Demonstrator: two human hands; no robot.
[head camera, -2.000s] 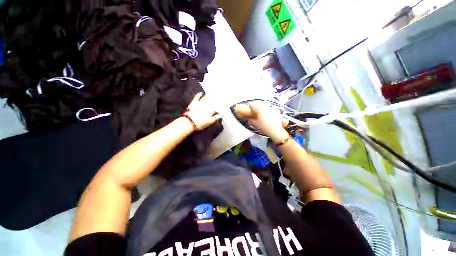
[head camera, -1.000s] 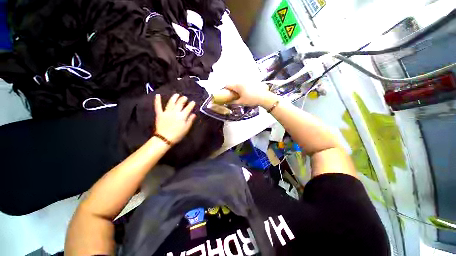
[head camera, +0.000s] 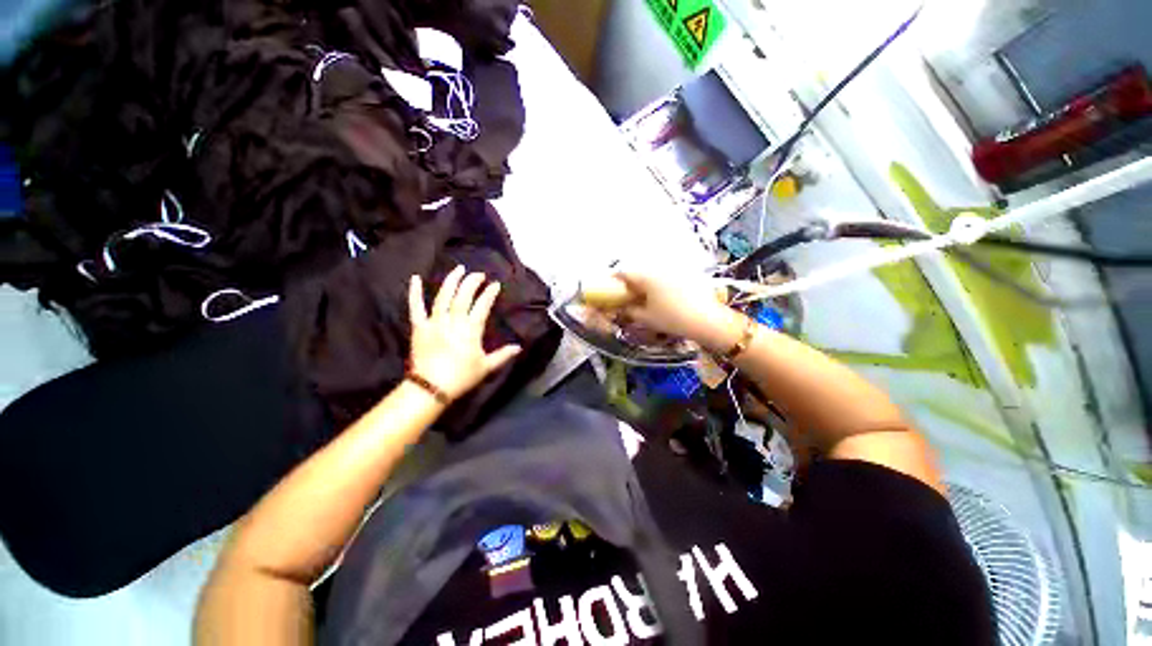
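A dark brown garment (head camera: 366, 297) lies over the right part of the black padded board (head camera: 139, 442). My left hand (head camera: 452, 338) rests flat on the garment with its fingers spread and holds nothing. My right hand (head camera: 663, 309) grips the pale handle of the steam iron (head camera: 588, 331). The iron's pointed tip is at the garment's right edge; whether it touches the cloth cannot be told. The iron's body is partly hidden by my right hand.
A large crumpled brown garment pile (head camera: 253, 114) with white cords and tags lies behind the board. A white tabletop (head camera: 569, 152) extends behind the iron. The hose (head camera: 872, 259) and cables run right. A fan (head camera: 1004, 568) stands at the lower right.
Since one second ago, the iron in my right hand has moved right and slightly down in view, off the garment's upper right part. My left hand has stayed on the garment, its thumb now spread out.
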